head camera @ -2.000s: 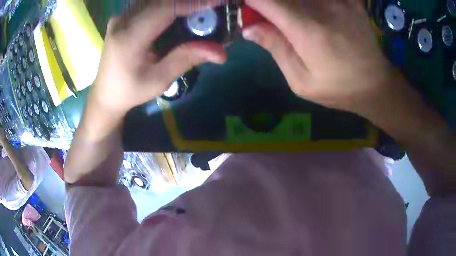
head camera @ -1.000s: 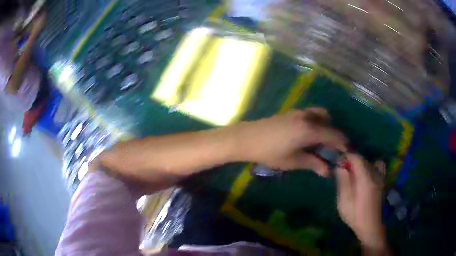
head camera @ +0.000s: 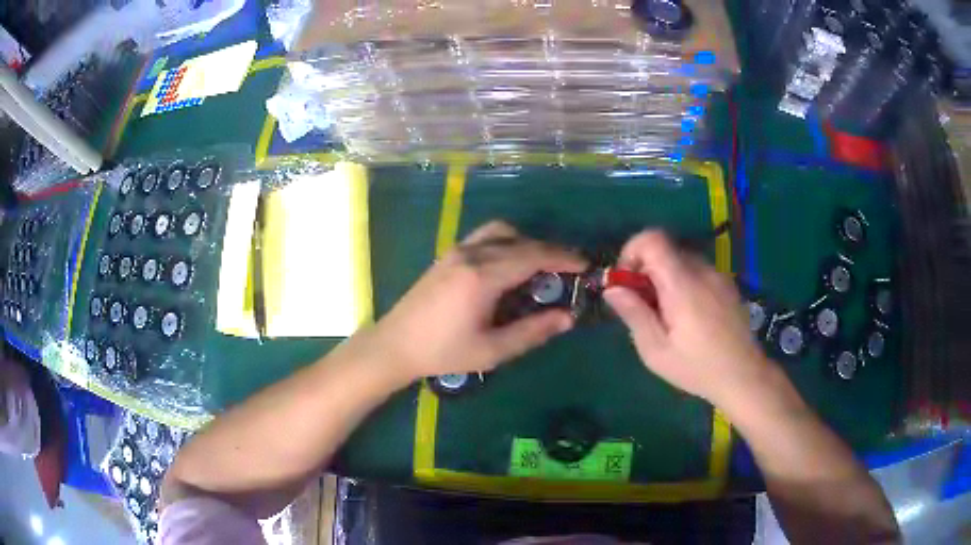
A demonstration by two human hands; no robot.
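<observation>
My left hand [head camera: 484, 303] holds a round black unit with a silver centre disc [head camera: 547, 287] between thumb and fingers, above the green mat. My right hand [head camera: 687, 314] holds a red probe [head camera: 628, 281], its tip at the short metal pins on the unit's right side. Whether tip and pins touch is too small to tell. Another round unit [head camera: 454, 380] lies on the mat below my left wrist, beside the yellow tape. A dark round thing [head camera: 572, 434] lies on the green label [head camera: 527, 458] at the front edge.
Yellow paper [head camera: 317, 250] with a dark pen [head camera: 258, 266] lies left. A clear tray [head camera: 144, 271] of black units lies further left. Stacked clear trays [head camera: 511, 101] stand at the back. Several loose units [head camera: 826, 321] lie right of the blue line. A person's sleeve shows at far left.
The view has swung and now shows the whole mat sharply. Both hands remain together around the unit and the red probe, as two seconds ago.
</observation>
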